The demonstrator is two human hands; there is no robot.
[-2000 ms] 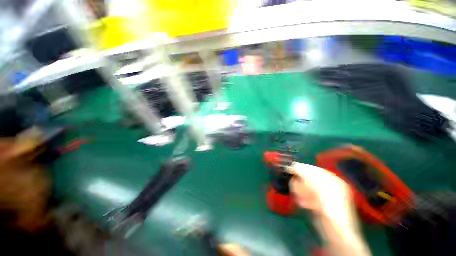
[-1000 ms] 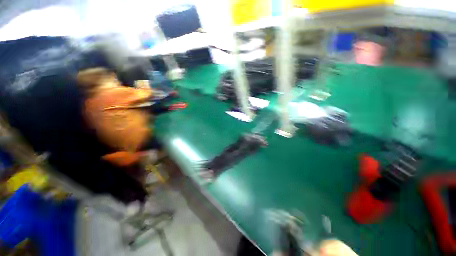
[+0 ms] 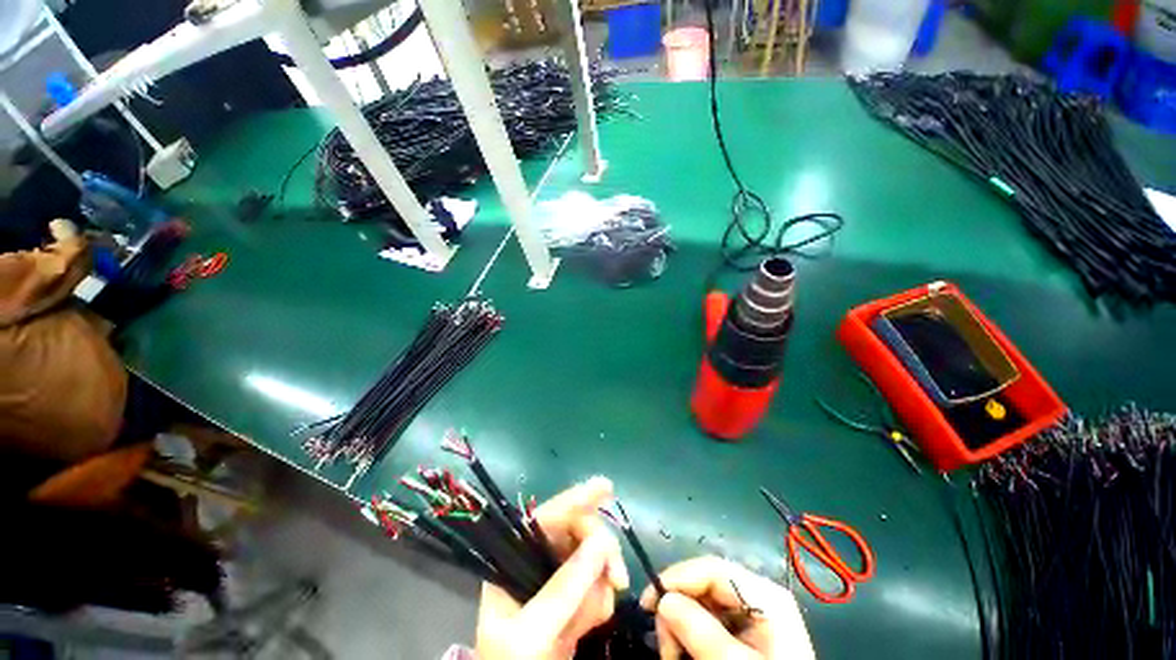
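My left hand (image 3: 548, 580) is closed around a bunch of black multi-core cables (image 3: 497, 522), whose red, white and green core ends fan out up and to the left. My right hand (image 3: 725, 616) pinches one black cable (image 3: 641, 548) between thumb and finger, close beside my left hand. This cable's tip points up and left and shows short light cores. A small dark piece sticks out by the right hand's fingers; I cannot tell what it is. The lower parts of the cables are hidden by my hands.
A heat gun (image 3: 748, 348) stands nozzle up. Right of it are a red box (image 3: 903, 387), nippers (image 3: 900, 447), scissors (image 3: 827, 557) and a cable pile (image 3: 1090, 542). A cable bundle (image 3: 413, 380) lies left, a plastic bag (image 3: 613, 239) by the shelf legs. Another person's sleeve (image 3: 58, 322) is far left.
The view has swung back right from the person at the left and is now sharp. The right hand has let go of the heat gun, which now stands alone. Both hands are now together at the cables.
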